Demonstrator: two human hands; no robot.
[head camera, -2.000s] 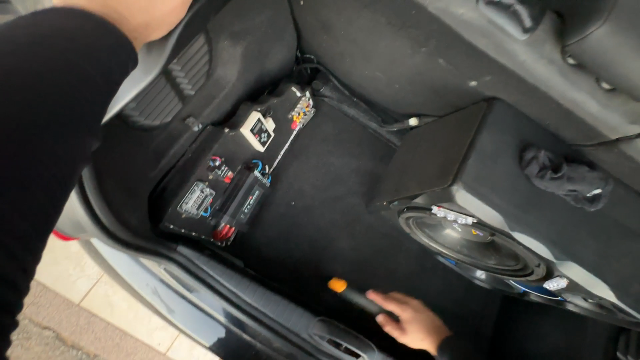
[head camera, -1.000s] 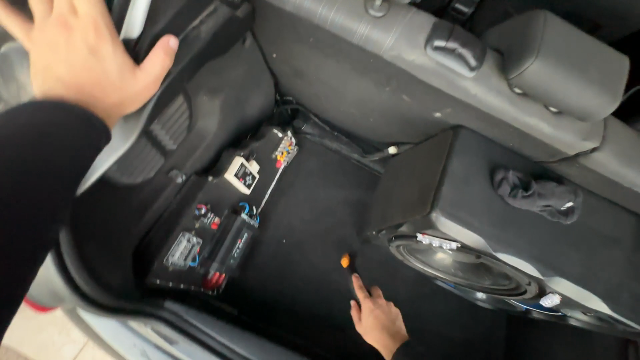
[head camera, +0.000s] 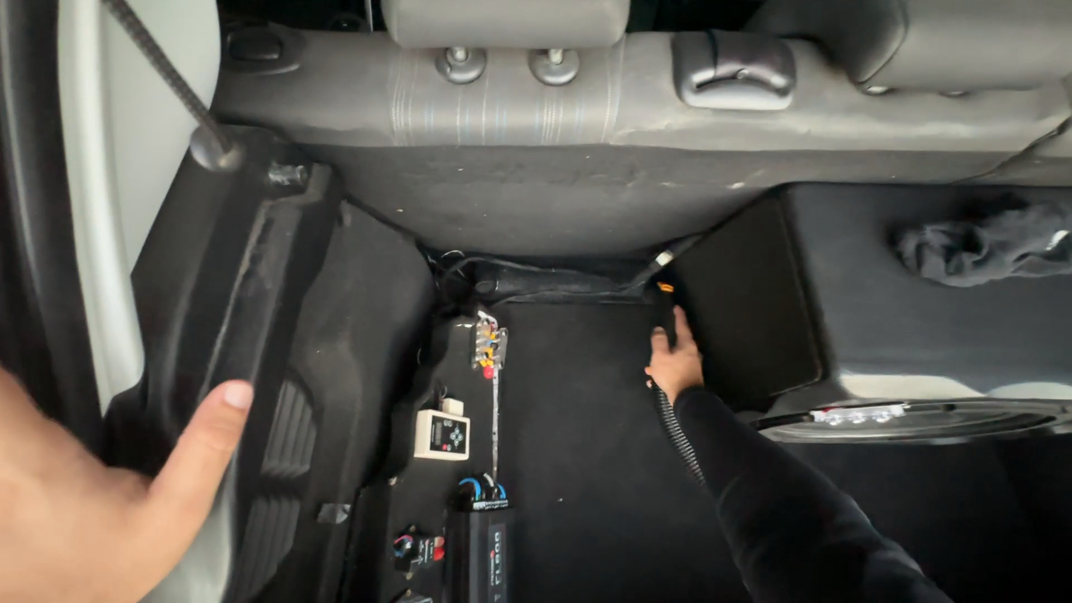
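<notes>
My right hand (head camera: 677, 360) reaches to the back of the car boot, beside the left side of a black subwoofer box (head camera: 745, 310). It holds a dark handheld tool with an orange tip (head camera: 666, 288); the tool's kind cannot be told. A coiled black cord (head camera: 680, 440) hangs from below that hand along the sleeve. The orange tip is just below a cable with a white connector (head camera: 663, 258). My left hand (head camera: 109, 494) is at the left edge, thumb apart, by the boot's side trim; its other fingers are out of view.
A black amplifier (head camera: 481, 553), a cream-coloured control box (head camera: 442, 434) and a wired terminal block (head camera: 488, 342) sit left of the boot carpet (head camera: 578, 452). Behind rises the rear seat back (head camera: 536, 193). A dark crumpled cloth (head camera: 980, 243) lies on the subwoofer box.
My right hand has moved with the orange-tipped tool from the open carpet to the back of the boot, by the subwoofer box. The view has turned and come closer.
</notes>
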